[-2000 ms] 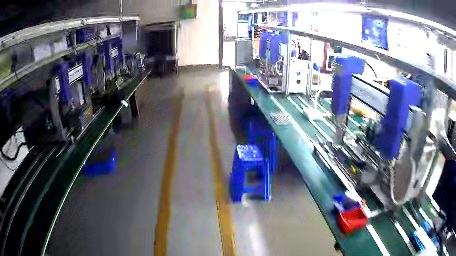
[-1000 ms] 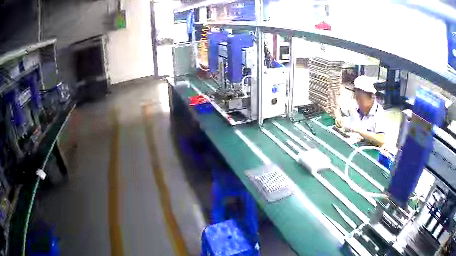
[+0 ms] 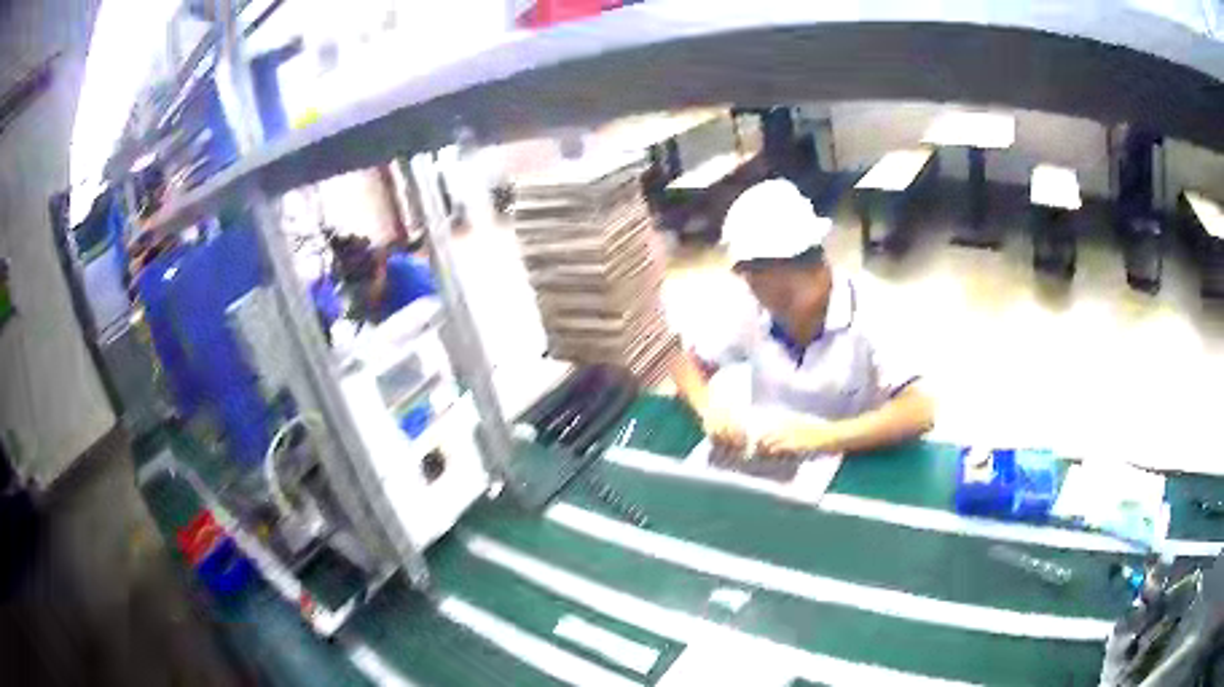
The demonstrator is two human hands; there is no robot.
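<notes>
Neither of my hands is in the picture. Nearest in front of me is the green conveyor-style bench (image 3: 524, 604) with long white lane strips. A white foam block (image 3: 711, 663) lies at the bottom edge, partly cut off. A short white strip (image 3: 607, 644) and a small pale piece (image 3: 729, 599) lie near it. The picture is blurred and bright, so fine detail cannot be told.
A person in a white cap (image 3: 805, 336) works across the bench, both hands over a flat piece. Blue bins (image 3: 1007, 483) stand at the right. A white machine (image 3: 416, 403), metal posts and a red bin (image 3: 204, 537) are left. A metal beam (image 3: 752, 74) crosses above.
The view has turned right and come closer to the bench. The aisle and blue stool have left the picture; the person opposite now appears larger and nearer the middle.
</notes>
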